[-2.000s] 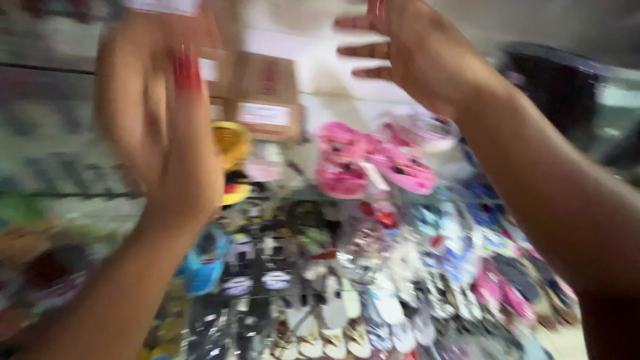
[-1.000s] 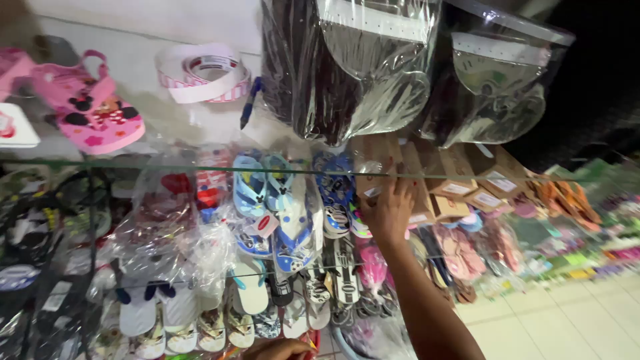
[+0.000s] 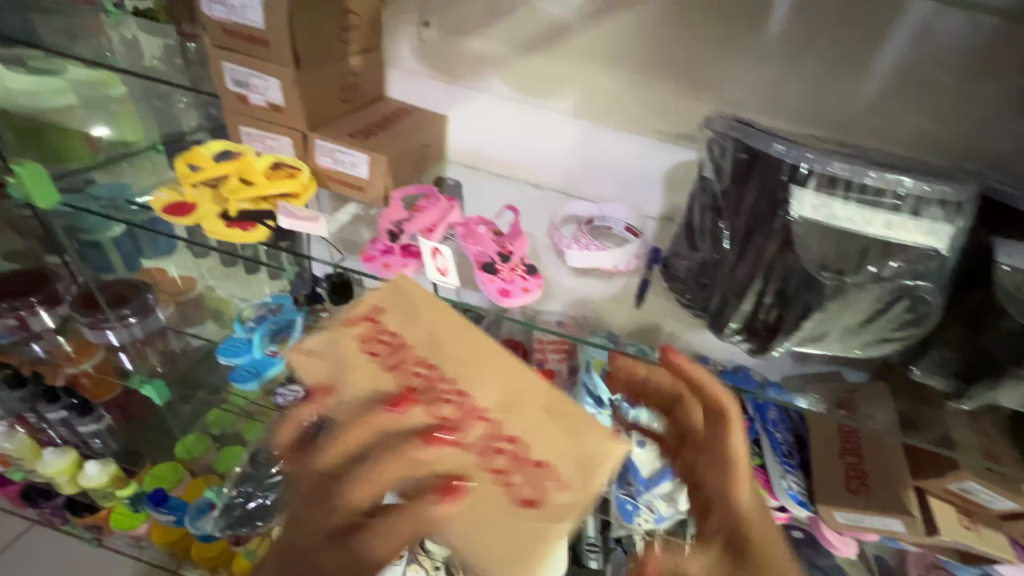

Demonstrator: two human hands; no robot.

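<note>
A tan cardboard box [image 3: 464,416] with red lettering is tilted in front of the glass shelves, blurred by motion. My left hand [image 3: 376,472] grips its left and lower side, the red-nailed fingers spread over the lettered face. Beside the box's right corner is my right hand [image 3: 696,448], fingers apart and curved; whether it touches the box cannot be told. Behind the box, on the upper shelf, lie pink child's sandals [image 3: 500,260] with a white tag, and yellow sandals [image 3: 236,188] are farther left.
Stacked cardboard boxes [image 3: 344,152] stand at the upper left. A tape roll [image 3: 600,236], a blue pen [image 3: 646,276] and plastic-wrapped black items [image 3: 816,240] rest along the upper shelf. More boxes [image 3: 860,464] lie lower right. The glass shelf edge [image 3: 552,328] runs behind the hands.
A second ago my right hand reached among the boxes under the shelf; now a cardboard box is in my left hand, with my right hand beside it. The view has swung left.
</note>
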